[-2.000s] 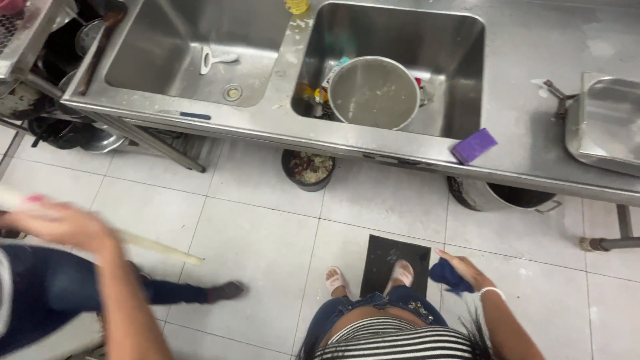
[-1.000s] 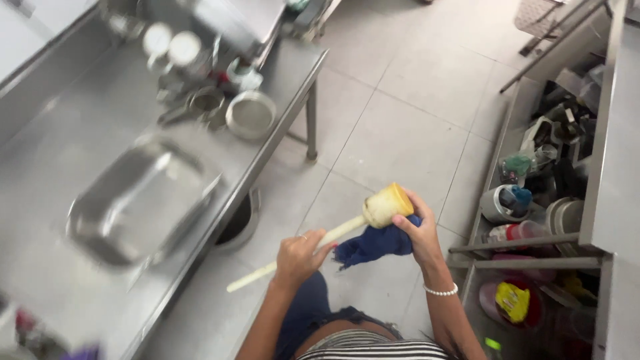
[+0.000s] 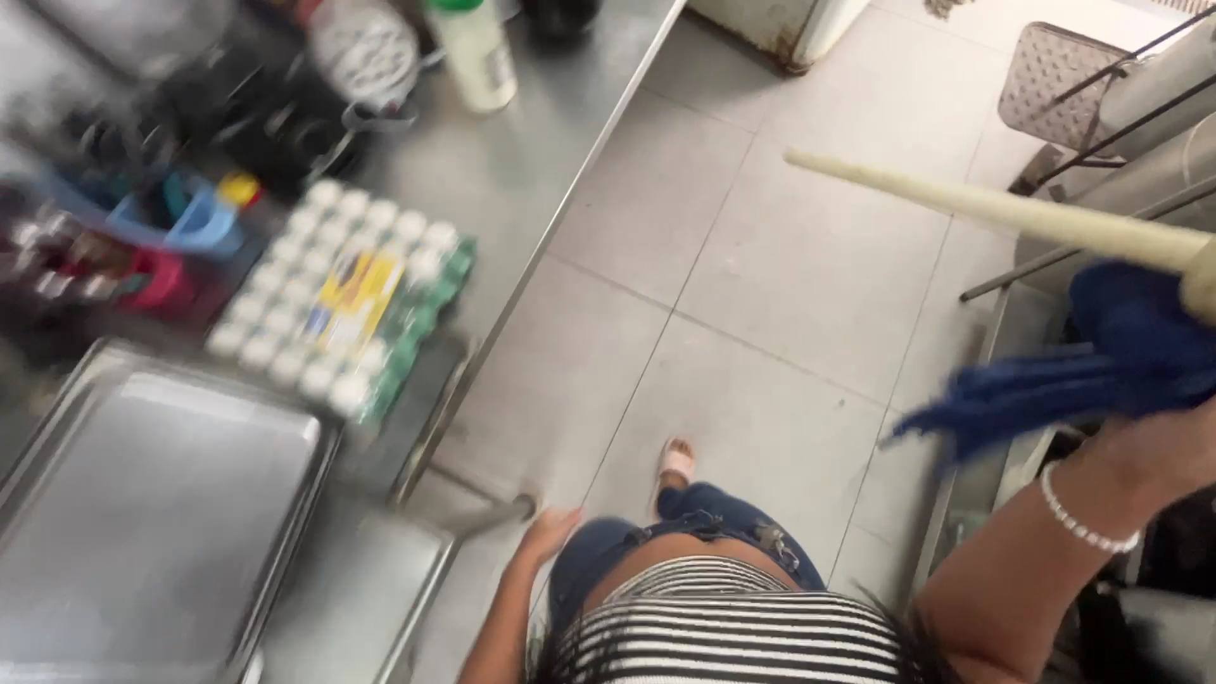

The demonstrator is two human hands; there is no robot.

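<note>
My right hand point(image 3: 1164, 451), with a white bead bracelet at its wrist, reaches to the right edge of the view and is shut on a bunched blue cloth point(image 3: 1073, 366). Just above the cloth is a pale long-handled tool point(image 3: 988, 209), its handle pointing left over the floor. The tool's head is cut off by the view's edge, and the fingers are partly hidden. My left hand point(image 3: 553, 532) hangs low beside my left hip, near a metal table leg; its fingers are blurred and nothing shows in it.
On the steel counter at left lie a tray of eggs point(image 3: 318, 294), a metal tray point(image 3: 161, 513), a blue divided container point(image 3: 180, 223) and a green-capped bottle point(image 3: 475, 57). A shelf rack point(image 3: 997, 332) stands at right. Tiled floor point(image 3: 722, 351) runs between them.
The view has swung from the sinks to another counter. My left hand, on the tool's handle one second ago, has let go and dropped to my side. The right hand has moved out to the right.
</note>
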